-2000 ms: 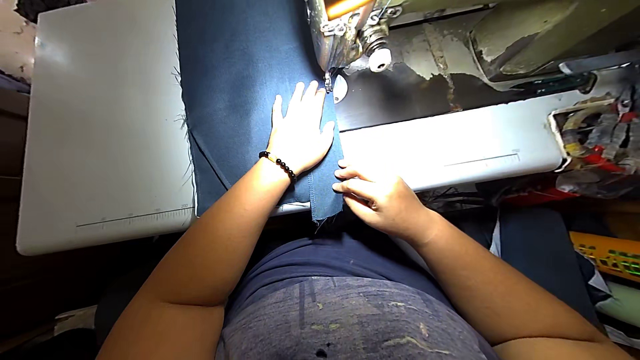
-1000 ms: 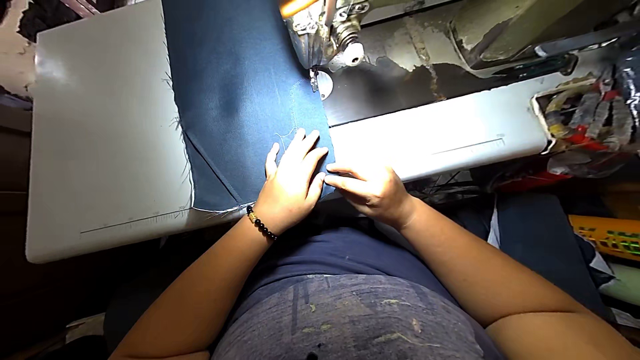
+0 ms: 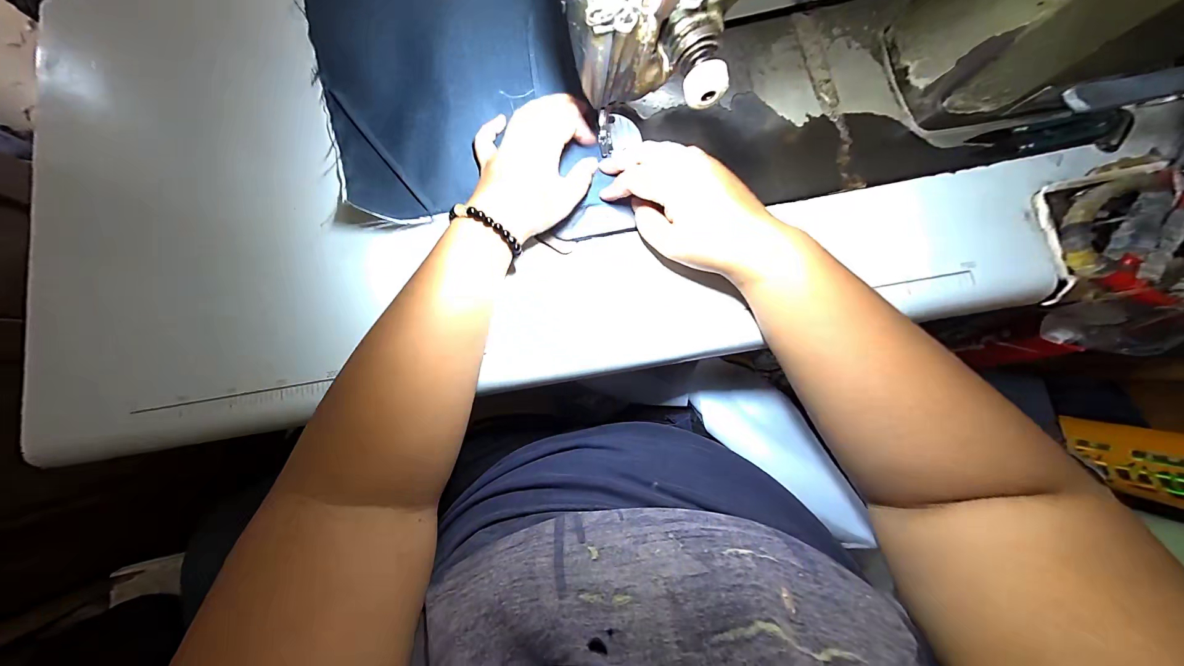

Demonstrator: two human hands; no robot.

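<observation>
Dark blue fabric (image 3: pixel 416 83) with a frayed left edge lies on the white sewing table (image 3: pixel 185 231). It reaches under the head of a sewing machine (image 3: pixel 620 55), beside the presser foot (image 3: pixel 606 134). My left hand (image 3: pixel 541 166), with a black bead bracelet at the wrist, rests on the fabric just left of the foot, fingers bent and spread. Close in front of the foot, my right hand (image 3: pixel 689 199) pinches the fabric's right edge between thumb and fingertips. The other fingers of that hand are curled, and what lies under its palm is hidden.
The machine's worn metal bed (image 3: pixel 777 139) stretches right of the foot. A handwheel-like white knob (image 3: pixel 706 83) sticks out near the head. At the far right are a table cutout with bobbins or thread parts (image 3: pixel 1124 222) and an orange plastic basket (image 3: pixel 1124 453). The table's front edge runs before my body.
The fabric has moved away from my body, toward the machine, and its near edge lies farther up the table. Both my hands have moved forward with it, close to the presser foot.
</observation>
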